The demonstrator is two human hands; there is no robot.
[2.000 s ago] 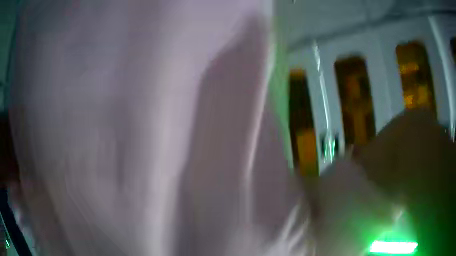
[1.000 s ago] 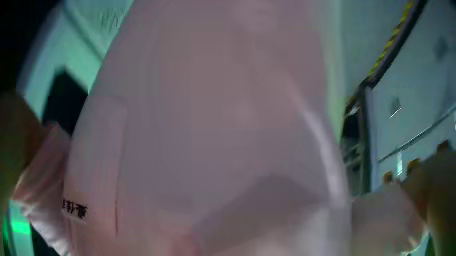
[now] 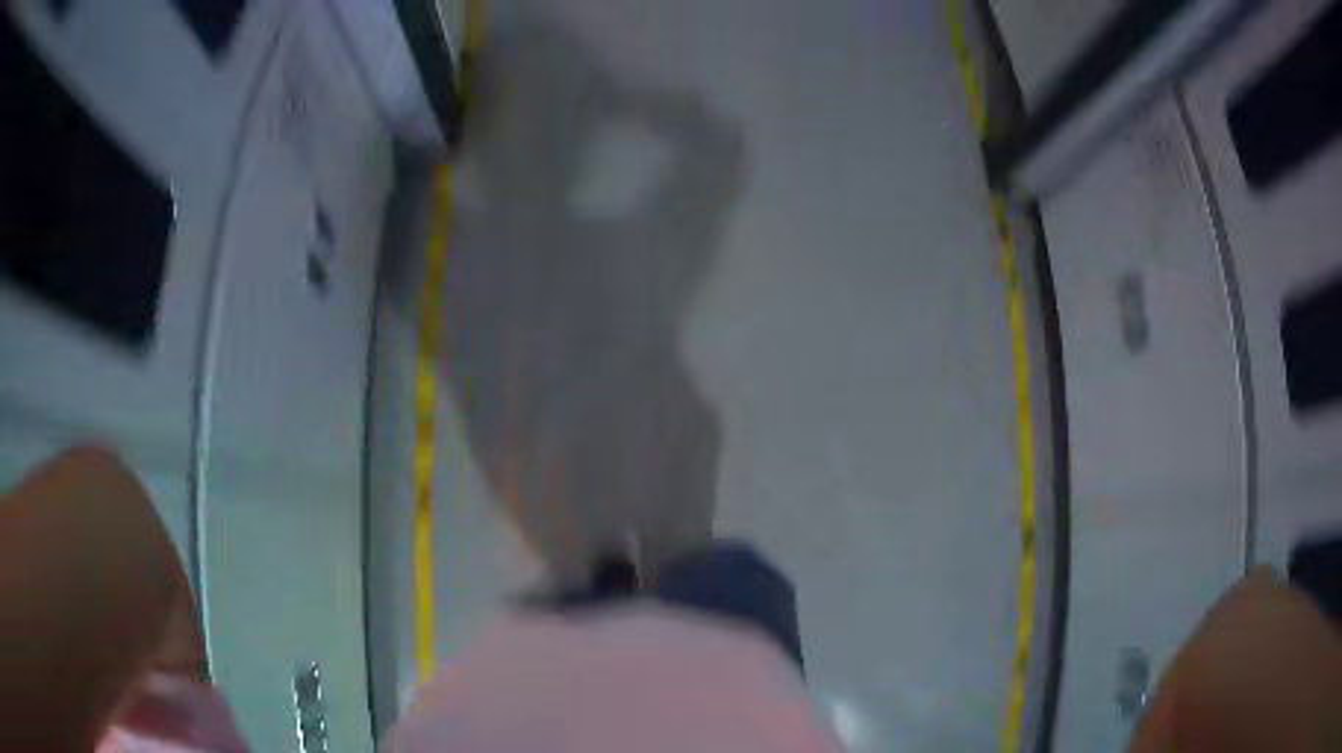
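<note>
Neither of my hands shows. Only blurred bare parts of my arms enter at the lower left and lower right corners, with a pink sleeve edge at the left. My pink top [image 3: 611, 684] fills the bottom middle, and a dark blue trouser leg [image 3: 736, 596] shows just above it. Nearest in front is the glossy grey floor [image 3: 868, 368] of an aisle, with my shadow on it. No held thing is visible.
White machine cabinets with dark windows stand along the left [image 3: 287, 412] and right [image 3: 1141, 441]. A yellow line runs along each side, left [image 3: 425, 486] and right [image 3: 1026, 441]. A dark-edged metal frame [image 3: 1111, 111] juts in at the upper right.
The view has swung from my pink top, which filled most of it, to the floor aisle between two rows of cabinets. The orange windows seen earlier are out of view.
</note>
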